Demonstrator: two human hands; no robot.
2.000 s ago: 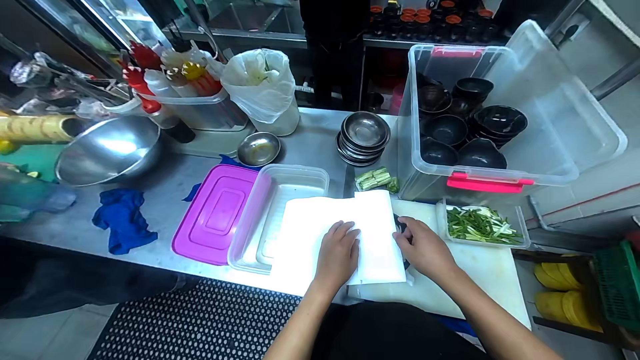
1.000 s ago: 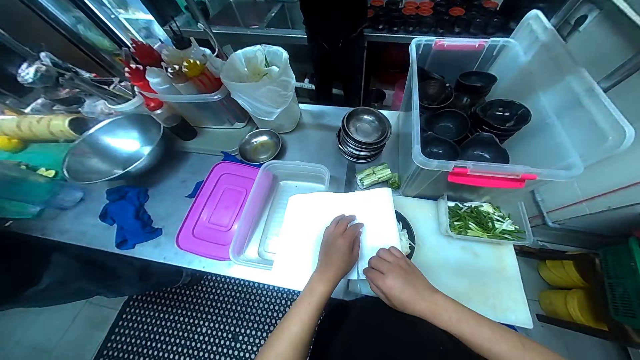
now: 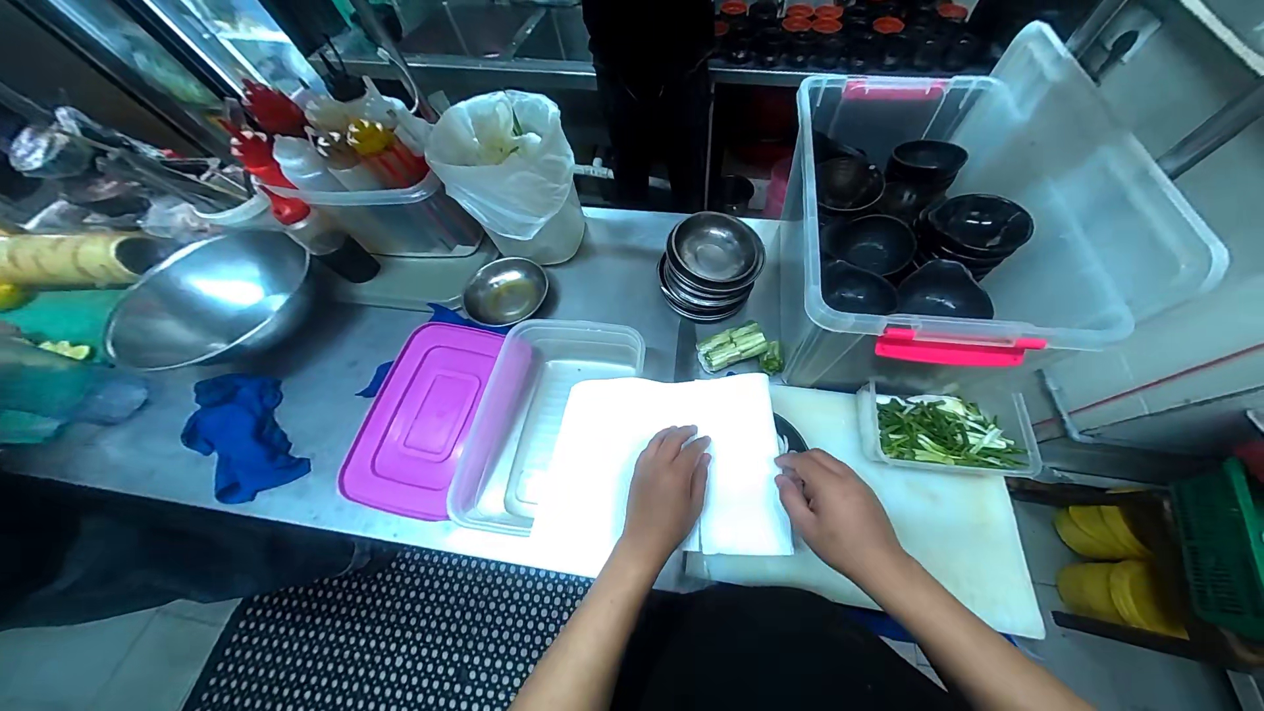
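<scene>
White paper sheets [image 3: 602,464] lie over the right part of an open clear plastic container [image 3: 553,415] and the left part of a white cutting board [image 3: 948,553]. My left hand [image 3: 669,489] rests on the paper, fingers together, palm down. At the paper's right edge is my right hand [image 3: 834,509], its fingertips beside a dark round bowl or dish [image 3: 788,433] that the paper mostly covers; whether it grips anything cannot be told. A pink lid [image 3: 425,420] leans by the container's left side. Cut greens fill a small clear tub [image 3: 948,432] at the board's back right.
Behind the paper stand stacked metal bowls [image 3: 716,252] and a wrapped bundle of green stalks [image 3: 733,346]. A large clear bin [image 3: 973,331] holds black bowls. To the left are a blue cloth [image 3: 242,434] and a steel mixing bowl [image 3: 212,296]. A person [image 3: 647,89] stands beyond the counter.
My right hand has moved from on the paper to its right edge. My left hand stays on the paper, which still covers part of the container.
</scene>
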